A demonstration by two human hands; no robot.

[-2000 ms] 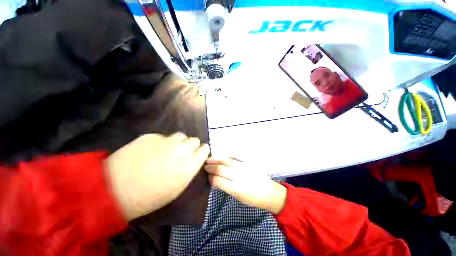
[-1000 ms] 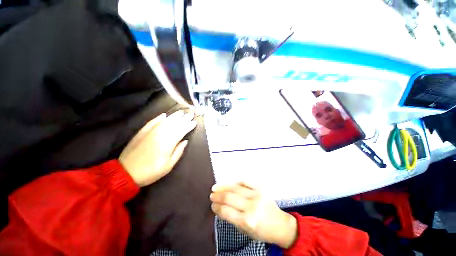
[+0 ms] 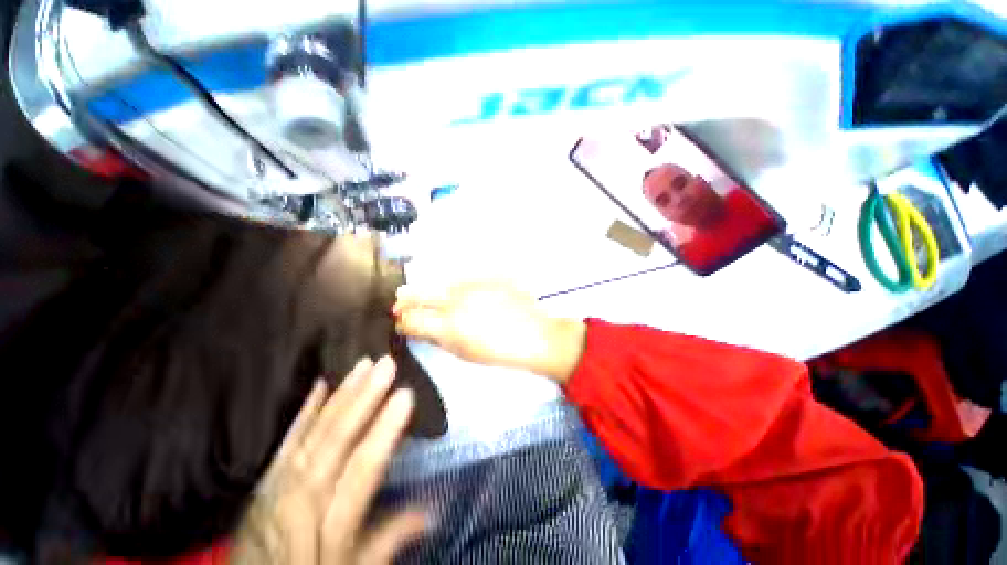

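The dark brown cloth [image 3: 210, 364] covers the left side and runs up to the metal presser foot area [image 3: 331, 210] of the white sewing machine [image 3: 618, 66]. My left hand [image 3: 342, 464] lies on the cloth at the lower middle, fingers spread and pointing up towards the needle area, blurred. My right hand [image 3: 475, 320] is at the cloth's right edge just below the presser foot, its fingertips closed on that edge. The cloth's lower right corner curves out below my right hand. The needle tip is too blurred to tell.
A phone [image 3: 690, 210] showing a face lies under the machine arm. A small tan card [image 3: 631, 237] is left of it and a slim black tool [image 3: 819, 265] right of it. Green and yellow loops [image 3: 900, 243] are at the table's right end. A checked apron [image 3: 519, 508] is below.
My left hand has moved down the cloth, away from the presser foot, with its fingers spread. My right hand has moved up near the foot. The cloth's lower edge has risen, and the view has shifted.
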